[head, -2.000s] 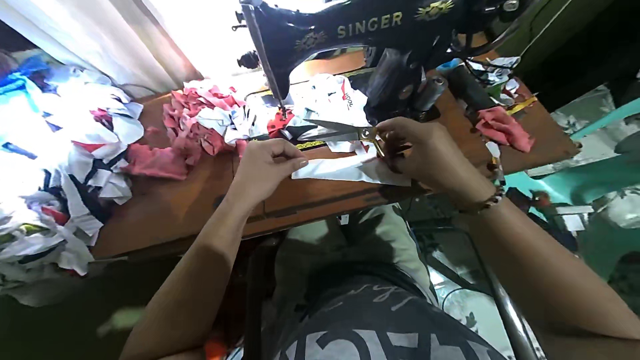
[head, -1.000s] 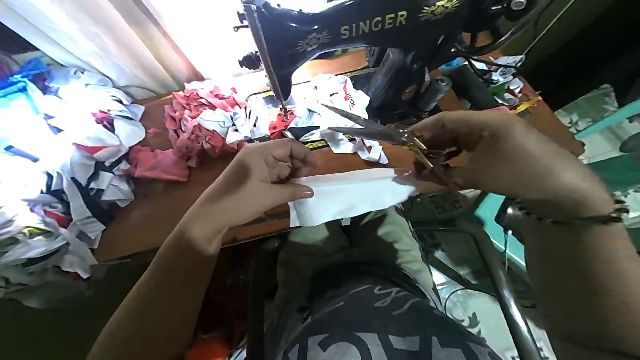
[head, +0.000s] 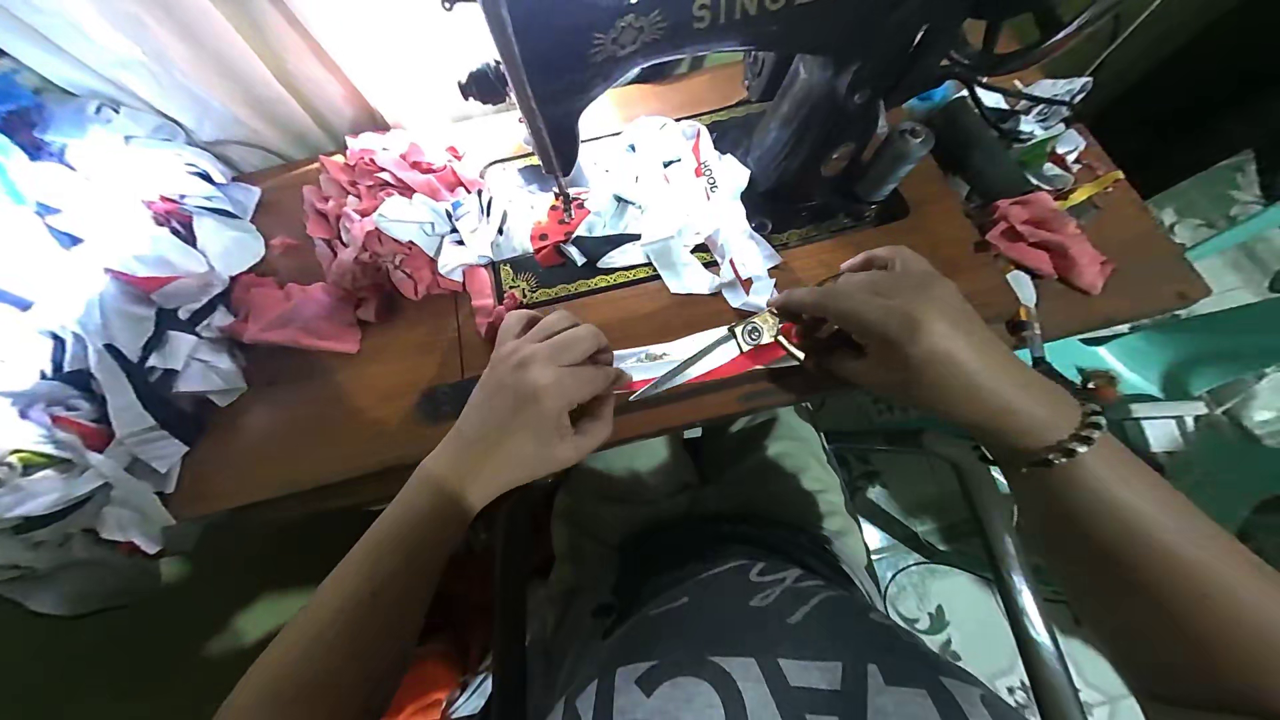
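Observation:
Near the table's front edge lies a white and red fabric strip (head: 672,352). My left hand (head: 550,385) pinches its left end between thumb and fingers. Metal scissors (head: 712,356) lie over the strip, their blades pointing left and down toward my left hand. My right hand (head: 880,330) holds the scissors by the handles, which its fingers largely hide, and is at the strip's right end. Beyond both hands stands a black Singer sewing machine (head: 690,30), with white fabric strips (head: 690,200) and a red dotted scrap (head: 556,228) at its needle.
Red fabric scraps (head: 400,215) are heaped left of the machine, and a large pile of white and dark scraps (head: 110,330) covers the table's left end. Right of the machine are a thread spool (head: 897,160), a red cloth (head: 1050,240) and a dark cylinder (head: 975,150).
The strip between my hands showed plain white a second ago and now shows red and white. The scissors have come down over it, their blades closer together. The view has moved closer.

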